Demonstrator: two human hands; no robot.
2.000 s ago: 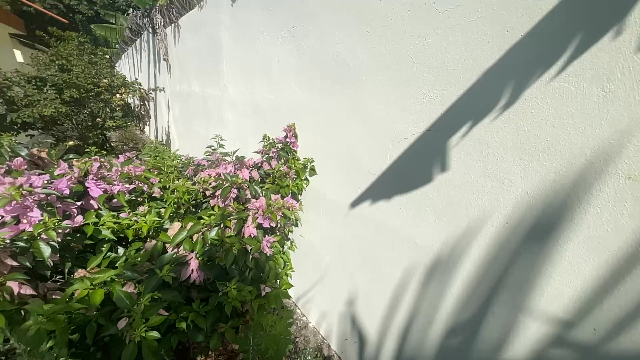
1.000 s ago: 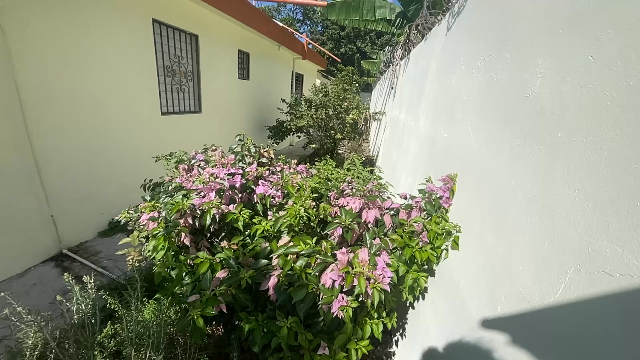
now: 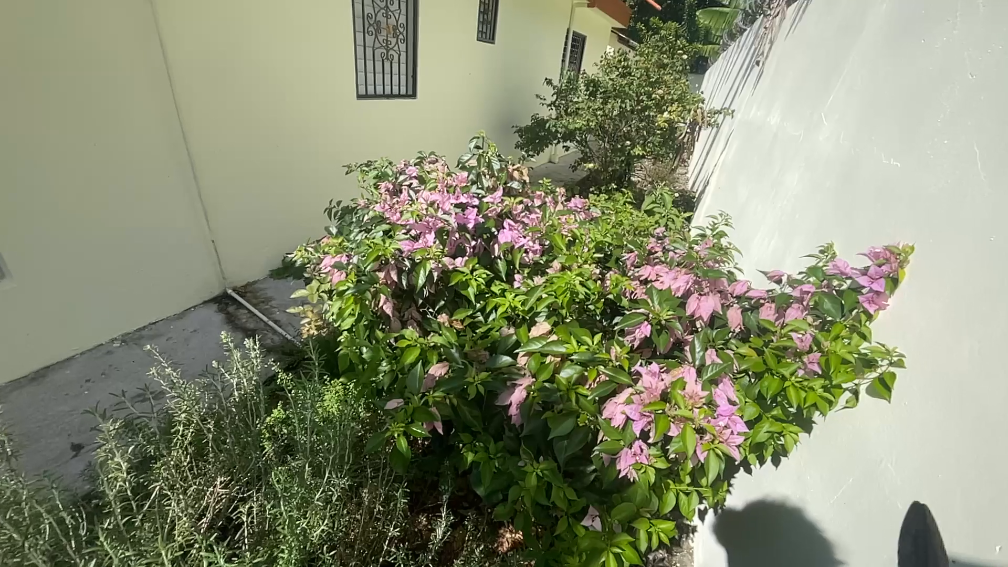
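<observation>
Neither my left hand nor my right hand is in view. A bougainvillea bush (image 3: 551, 331) with pink bracts and green leaves fills the middle of the head view. Its right branches reach in front of a white wall (image 3: 929, 354). At the lower left grows a grey-green, narrow-leaved shrub (image 3: 197, 465). Dark shadows fall on the lower part of the white wall, one of them rounded.
A pale yellow house wall (image 3: 260, 157) with a barred window (image 3: 386, 47) stands on the left. Along its foot runs a concrete walkway (image 3: 150, 354) with a white pipe (image 3: 264, 316) across it. Farther back, another leafy shrub (image 3: 622, 110) grows between the two walls.
The view has swung left from the white wall and then tilted down, bringing in the house wall and more of the grey-green shrub. No hand appears in any frame.
</observation>
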